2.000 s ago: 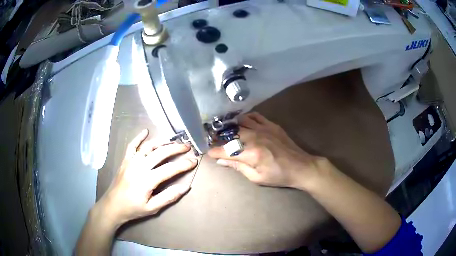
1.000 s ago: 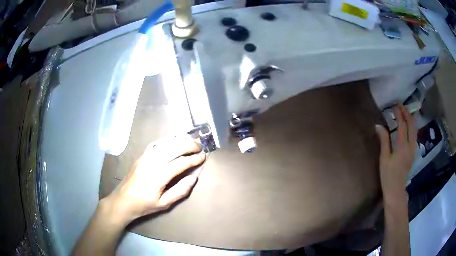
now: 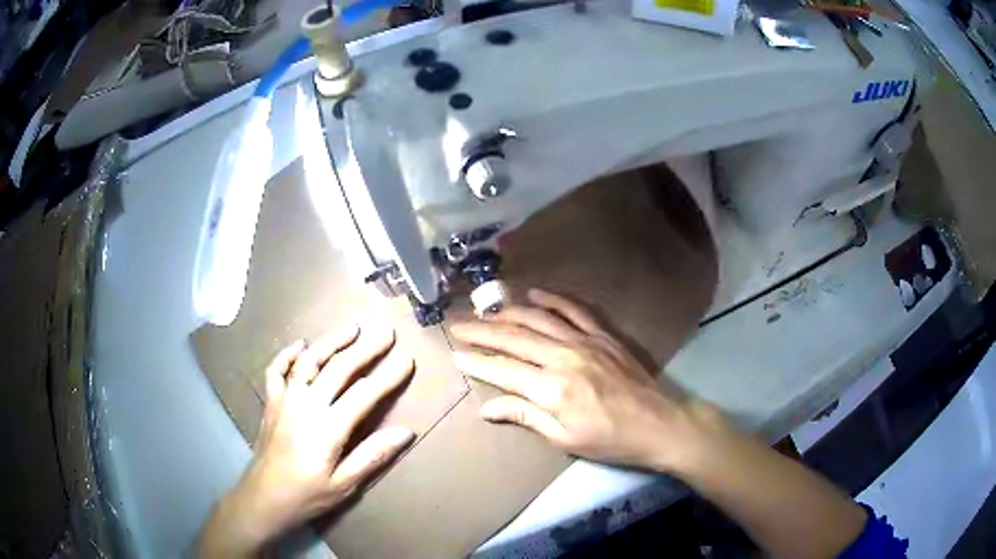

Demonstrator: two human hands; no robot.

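The brown garment panel (image 3: 590, 246) lies under the head of the white sewing machine (image 3: 612, 98). A patch pocket (image 3: 437, 388) of the same cloth lies on it, its corner and dark edge line showing between my hands. My left hand (image 3: 333, 409) lies flat on the cloth left of the presser foot (image 3: 429, 313), fingers spread. My right hand (image 3: 568, 377) lies flat on the cloth right of the foot, fingertips close to it. Neither hand grips anything. The needle tip cannot be made out.
A glowing lamp (image 3: 235, 218) hangs left of the machine head. Tension dial (image 3: 486, 178) and a pale lower knob (image 3: 488, 295) stick out of the head. An accessory tray (image 3: 917, 268) is at the bed's right end. Tied bundles (image 3: 202, 49) lie behind. Plastic wrap (image 3: 76, 382) lines the left edge.
My right hand has come back from the machine's right end to the cloth beside the foot. The panel has turned and shifted left, showing the pocket corner and more bed at right.
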